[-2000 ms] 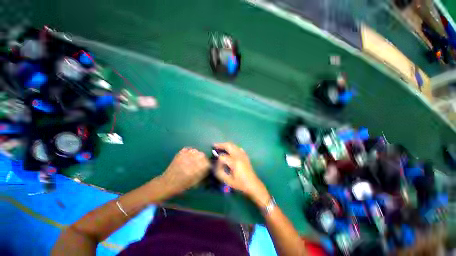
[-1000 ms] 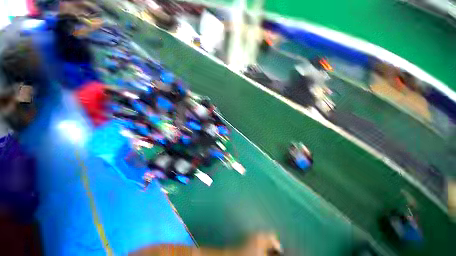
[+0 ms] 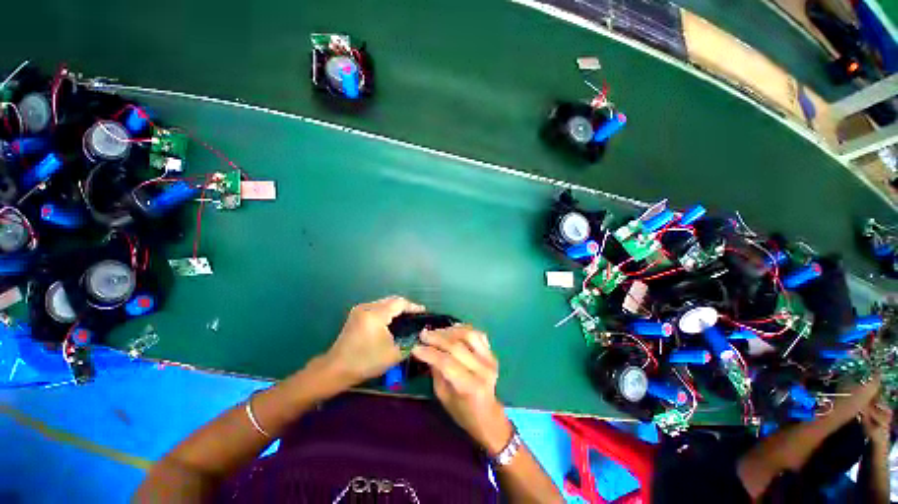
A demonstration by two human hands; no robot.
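A black speaker housing (image 3: pixel 425 322) is between my two hands, low in the middle of the view, over the bench's front edge. My left hand (image 3: pixel 372 340) grips its left side. My right hand (image 3: pixel 461 366) is on its right side, fingers bent over the front. A bit of green board shows between the hands. A blue battery (image 3: pixel 395 376) hangs below the housing. My fingers hide most of the housing, so its inside cannot be told.
Heaped unit subassemblies lie at left (image 3: pixel 108 283) and right (image 3: pixel 698 320). Single units sit on the conveyor belt (image 3: pixel 342 74), (image 3: pixel 579 129). A small pinkish pad (image 3: pixel 559 280) lies beside the right heap. Another person's arm (image 3: pixel 809 443) is at lower right, near a red stool (image 3: pixel 603 460).
The view swung left to the neighbouring heap and came back, now sharper. My right hand, cut out of view one second ago, shows again. The blue battery now hangs below the housing.
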